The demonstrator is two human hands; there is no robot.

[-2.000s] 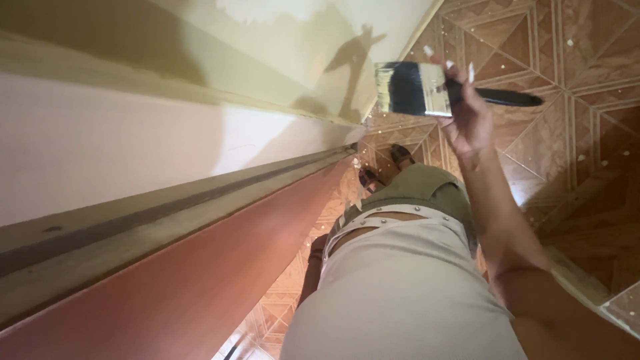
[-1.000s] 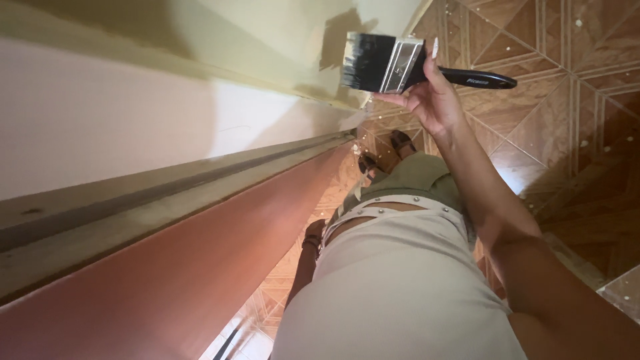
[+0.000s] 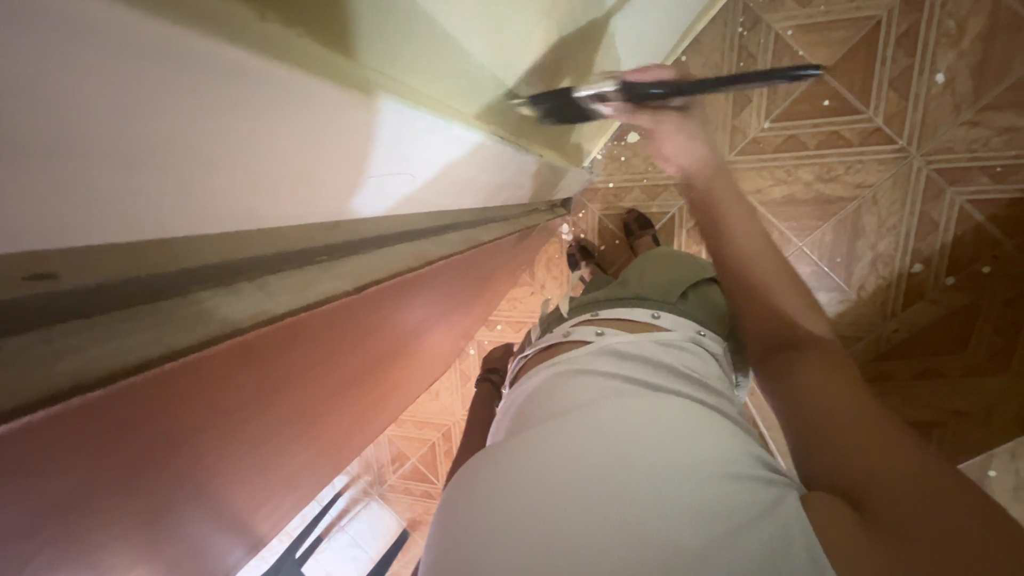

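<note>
A wide flat paintbrush (image 3: 620, 94) with a black handle and a metal ferrule is in my right hand (image 3: 664, 120), whose fingers are around the ferrule and lower handle. Its dark bristles carry pale paint at the tip and lie at the yellowish-green wall (image 3: 424, 56), close to the wall's edge beside a white panel; whether they touch it is hard to tell. The hand is blurred. Low beside my left hip is my left hand (image 3: 498, 356), dim and partly hidden, a bracelet on its wrist. Its fingers cannot be made out.
A worn door frame (image 3: 280, 268) runs along the left, next to a reddish-brown door (image 3: 264, 400). Brown patterned floor tiles (image 3: 832, 200) with white paint spots lie below. My sandalled feet (image 3: 640, 228) stand near the frame's foot. Dark legs of some object show at the bottom.
The brush has turned from its broad face to its narrow edge, and its tip is now at the green wall beside the panel. My left hand still hangs low.
</note>
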